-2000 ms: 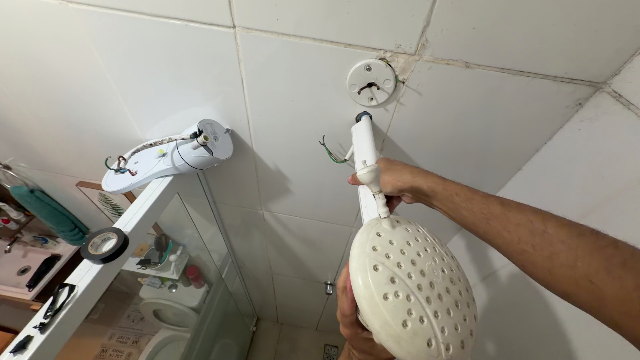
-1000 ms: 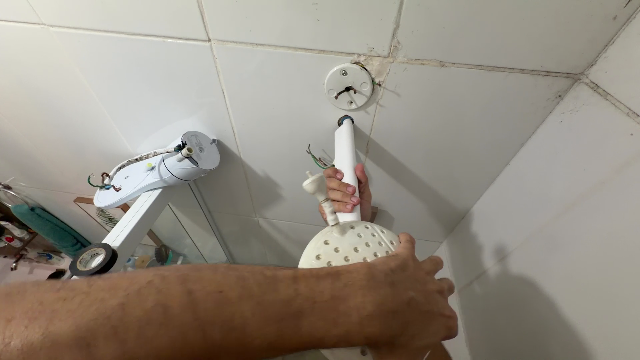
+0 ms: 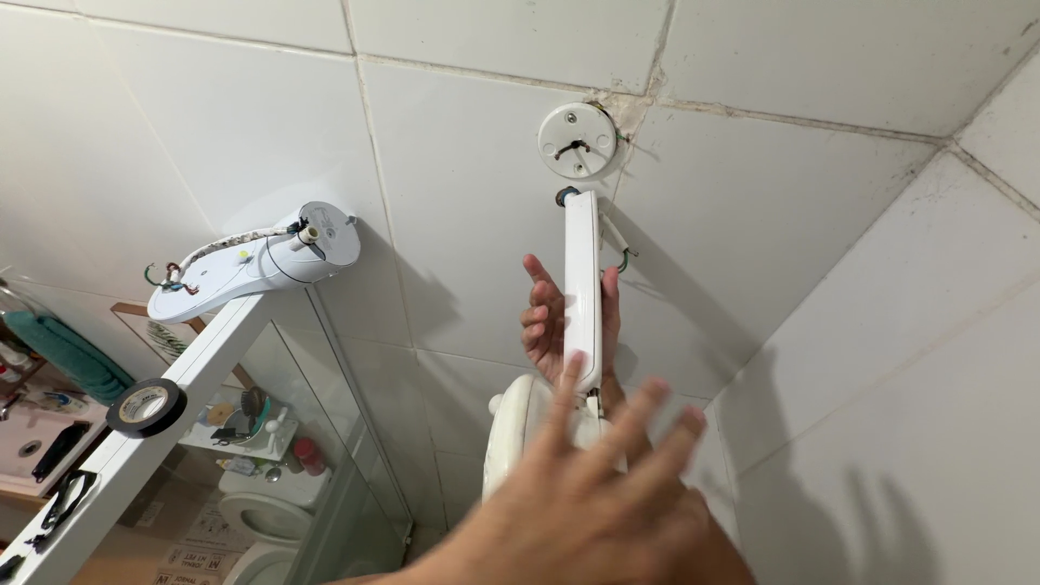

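A white plastic electric shower's arm [image 3: 582,284] hangs below a pipe fitting [image 3: 567,196] in the wall, with its cream head [image 3: 508,431] lower down. My right hand [image 3: 569,317] is cupped behind the arm, fingers loose at its left edge and thumb at its right; how firmly it holds is unclear. In front, my left hand [image 3: 601,463] is blurred, fingers spread, one fingertip over the arm's lower end; it hides much of the head. A sleeved cable with a green wire [image 3: 623,260] sticks out right of the arm. Above is a round white wall cover [image 3: 577,140] with dark wire ends.
A second white shower unit [image 3: 276,252] with bare wires lies on the shower enclosure's top rail [image 3: 215,345]. Black electrical tape [image 3: 146,407] and black tape scraps [image 3: 67,504] lie on this rail. Beyond the glass are a toilet [image 3: 264,516] and a sink [image 3: 28,447]; a tiled side wall stands right.
The shower head has turned from facing me to edge-on. The green wire, earlier left of the arm, now shows on its right. My right hand's fingers have loosened; my left hand has come off the head's right side.
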